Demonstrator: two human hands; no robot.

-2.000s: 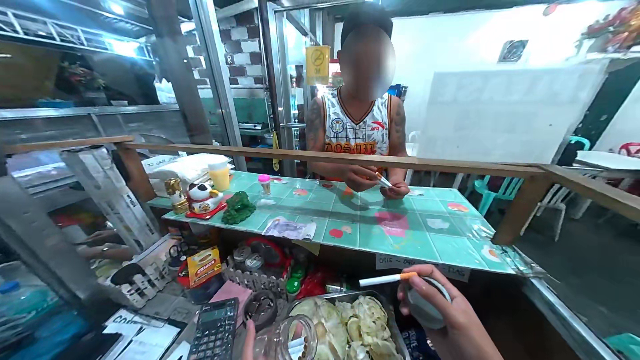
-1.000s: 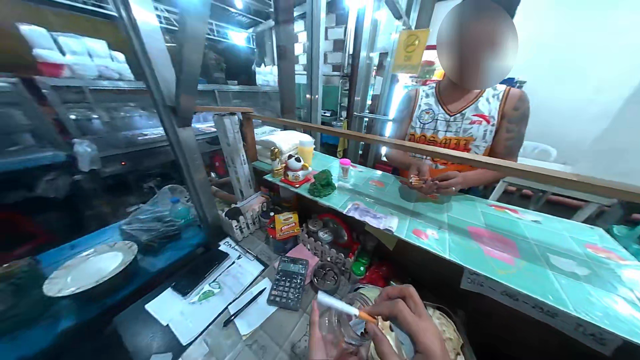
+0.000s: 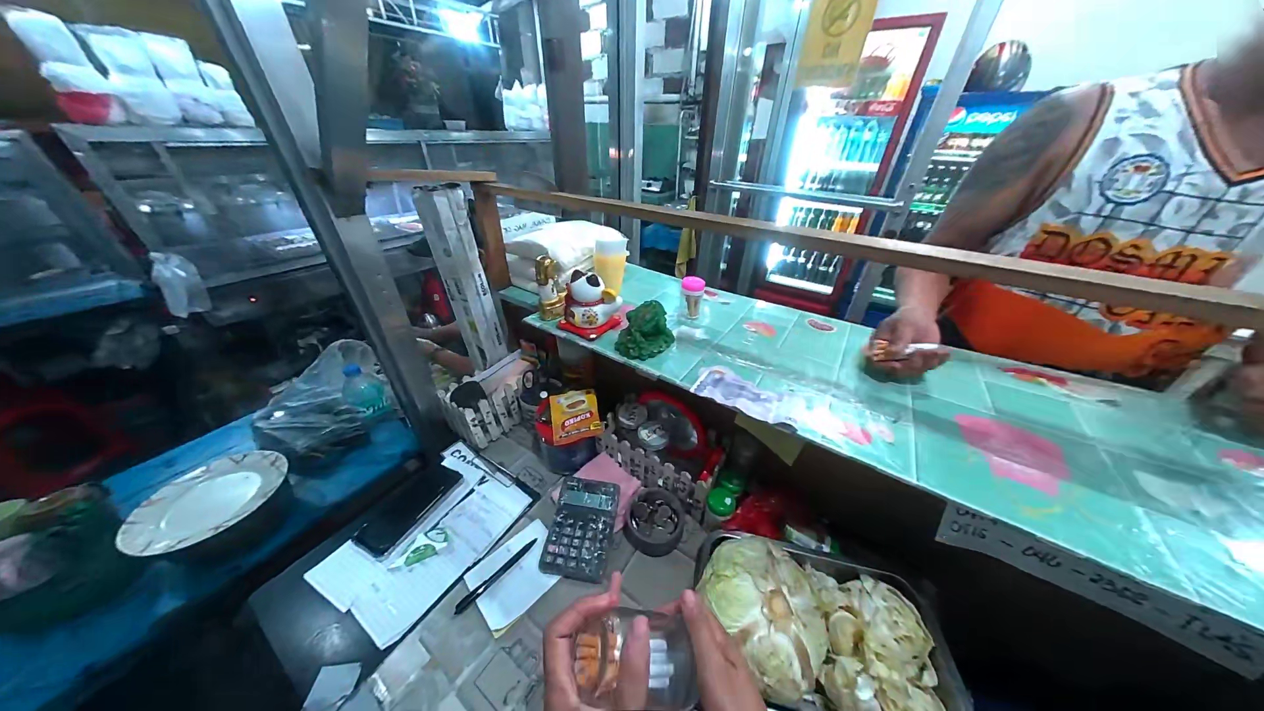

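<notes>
At the lower middle, my left hand [image 3: 583, 642] and my right hand [image 3: 719, 657] close around a clear round jar [image 3: 660, 632] with several cigarettes inside. To the right of the jar, a metal tray [image 3: 933, 617] bears a cabbage head [image 3: 765, 607] and loose pale leaves. A black calculator [image 3: 580, 530] lies behind the jar on the left, beside a dark round ashtray [image 3: 654, 520]. Across the counter, a person's hand [image 3: 904, 351] holds what looks like a cigarette. A banknote [image 3: 736, 392] lies on the counter.
The tiled counter [image 3: 889, 425] runs across the front under a wooden rail [image 3: 790, 232]. On it stand a lucky cat figurine [image 3: 590, 299], a green lump [image 3: 645, 331] and a pink-capped shaker [image 3: 693, 296]. Papers, a pen [image 3: 496, 576] and a plate [image 3: 202, 502] are at left.
The cigarette earlier in my right hand is no longer there, and both hands now hold the jar. The view has swung left. The person across has lowered a hand onto the counter.
</notes>
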